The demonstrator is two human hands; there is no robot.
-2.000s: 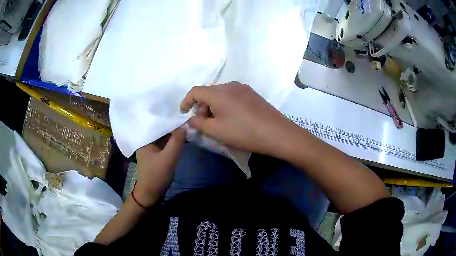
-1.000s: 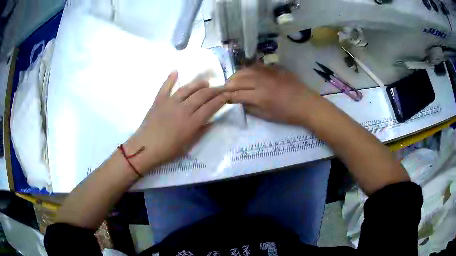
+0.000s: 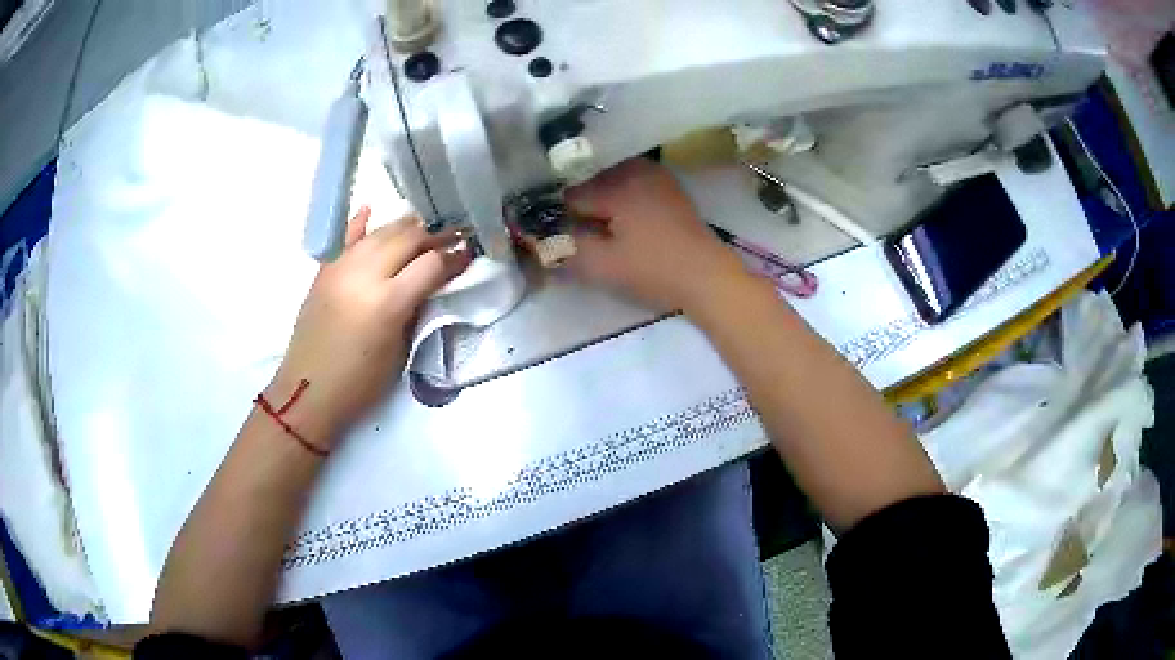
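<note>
White cloth [image 3: 470, 303] lies at the needle area of the white sewing machine [image 3: 722, 77], with a folded edge hanging toward the front. More white cloth [image 3: 219, 194] spreads over the table to the left. My left hand [image 3: 367, 303] lies on the cloth left of the presser foot, fingertips pressing it down beside the foot. My right hand [image 3: 644, 239] is right of the needle area, its fingertips partly hidden behind the machine's small parts; whether it grips cloth cannot be seen.
Pink-handled snips [image 3: 780, 268] lie right of my right hand, partly hidden by it. A black mobile phone [image 3: 960, 245] and a thin white tool [image 3: 825, 210] lie further right. Printed scale marks [image 3: 541, 464] run along the table front. White cloth heaps [image 3: 1069, 477] hang at the lower right.
The cloth went from above my lap to the table, then under the machine head. Both hands moved with it to the needle area. The view turned toward the machine.
</note>
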